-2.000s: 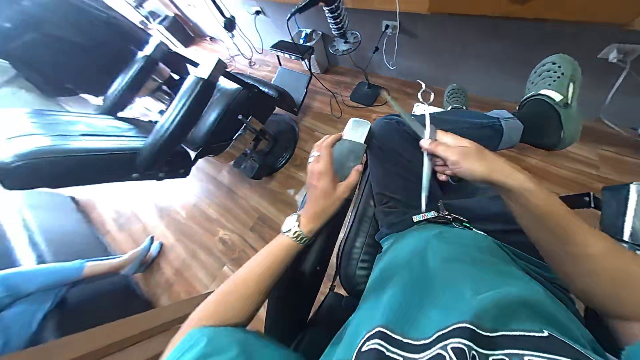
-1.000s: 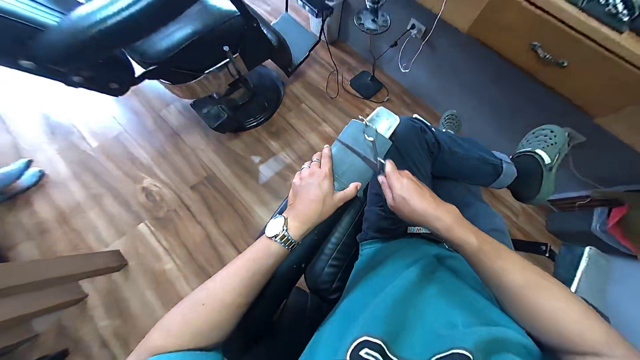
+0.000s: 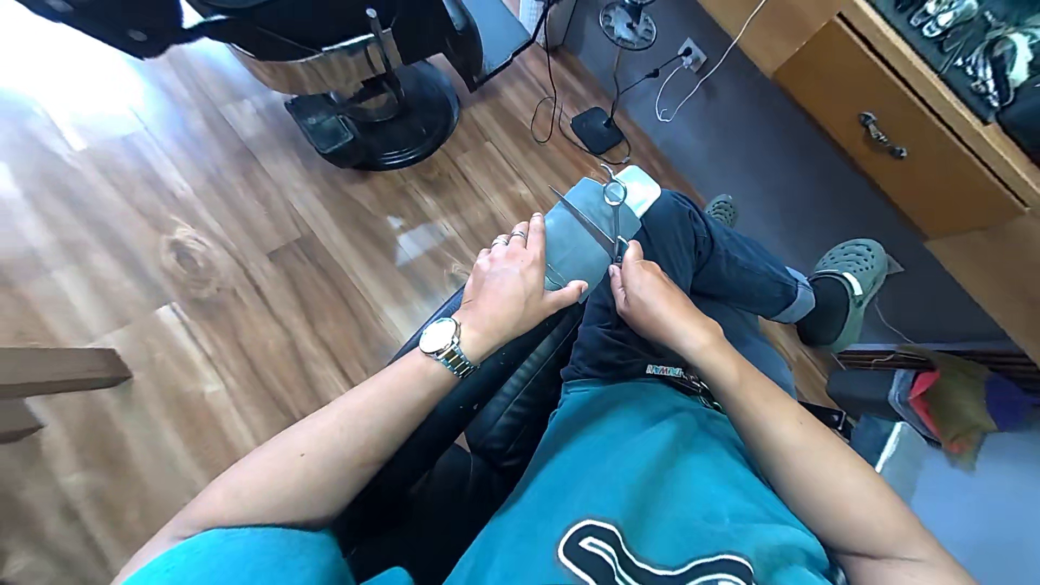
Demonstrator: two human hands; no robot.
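Note:
A flat grey-blue slab, perhaps a sharpening stone (image 3: 573,242), lies by my thigh at the chair's armrest. My left hand (image 3: 513,280) rests on its left edge, fingers along the side and thumb across the near end. My right hand (image 3: 650,292) pinches a pair of metal scissors (image 3: 616,219) near the pivot. The blades are spread: one slants over the slab's surface, while the other part, with a finger ring and curved rest, points away from me. A pale, whitish block (image 3: 639,191) sits just beyond the slab, beside my knee.
A black barber chair's round base (image 3: 406,122) stands on the wood floor at the upper left. Cables and a small black box (image 3: 597,130) lie near the wall. A wooden drawer (image 3: 886,138) is at the upper right. Wooden beams (image 3: 61,372) jut in at left.
My right hand has brought the scissors, held upright away from the slab two seconds ago, over the slab. My left hand stays on the slab. The view has shifted.

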